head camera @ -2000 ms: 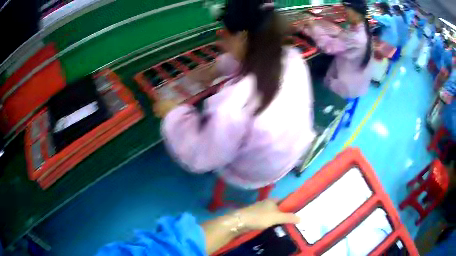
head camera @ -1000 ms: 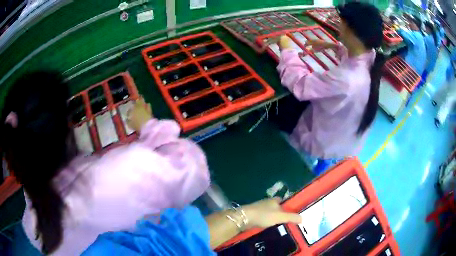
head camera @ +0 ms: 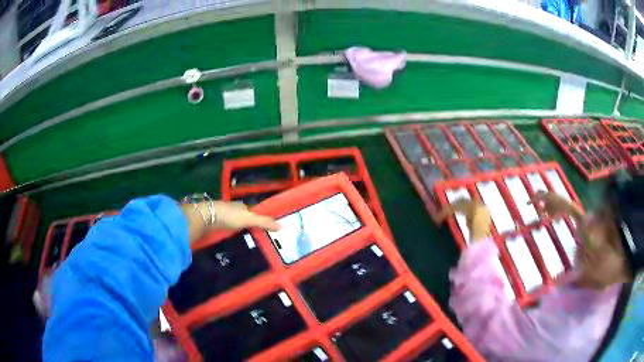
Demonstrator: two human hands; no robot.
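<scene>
My left hand (head camera: 236,215), bare below a blue sleeve and a bracelet, lies on the far left edge of a red-orange phone tray (head camera: 339,189). Its fingertips reach the edge of a phone with a lit white screen (head camera: 318,228). The other phones (head camera: 346,281) are dark, with handwritten white marks and small white labels at one end. The tray is held tilted over the bench and is cut off by the bottom edge. My right hand is out of the picture.
A second tray with dark phones (head camera: 293,156) lies behind mine, partly hidden. To the right, a person in pink works over a tray of white phones (head camera: 519,253), beside more trays (head camera: 462,152). Another tray (head camera: 51,247) is at the left. A pink cloth (head camera: 376,66) hangs on the green wall.
The view has turned left toward the green wall. My left hand still holds the tray, now over the bench instead of the aisle, in front of the tray of dark phones.
</scene>
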